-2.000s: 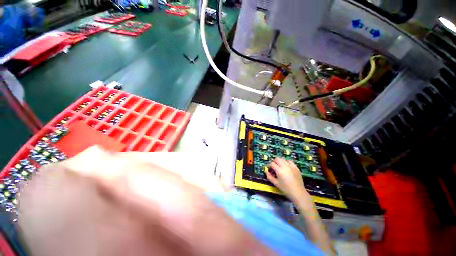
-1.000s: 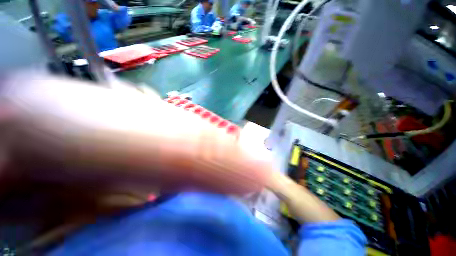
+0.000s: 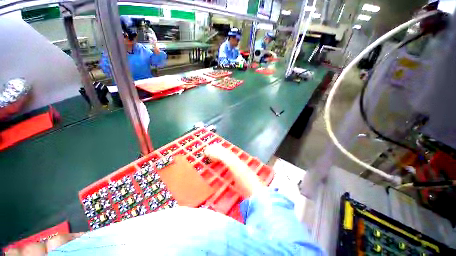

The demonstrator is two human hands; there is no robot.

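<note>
The red compartment tray (image 3: pixel 222 187) lies on the green bench, with small circuit boards (image 3: pixel 127 192) in rows on its left part and more in some upper pockets. A flat orange-red divider sheet (image 3: pixel 186 181) lies on the tray's middle. My right hand (image 3: pixel 218 153) is over the upper pockets, fingers pointing down; whether it holds a board cannot be told. My left hand (image 3: pixel 47 245) is at the bottom left edge, partly cut off, beside a red flat piece (image 3: pixel 40 237); its grip is unclear. The black-yellow fixture (image 3: pixel 382 232) with green boards is partly visible at bottom right.
A metal post (image 3: pixel 122 80) rises behind the tray. A small dark hand tool (image 3: pixel 276 112) and red trays (image 3: pixel 227 83) lie further along the bench. Several people in blue smocks (image 3: pixel 230 52) are beyond it. A white hose (image 3: pixel 330 107) curves by the machine at right.
The view has turned left and up. My right hand has moved from the fixture to the tray pockets. My left arm, earlier blurred across the foreground, now reaches to the bottom left.
</note>
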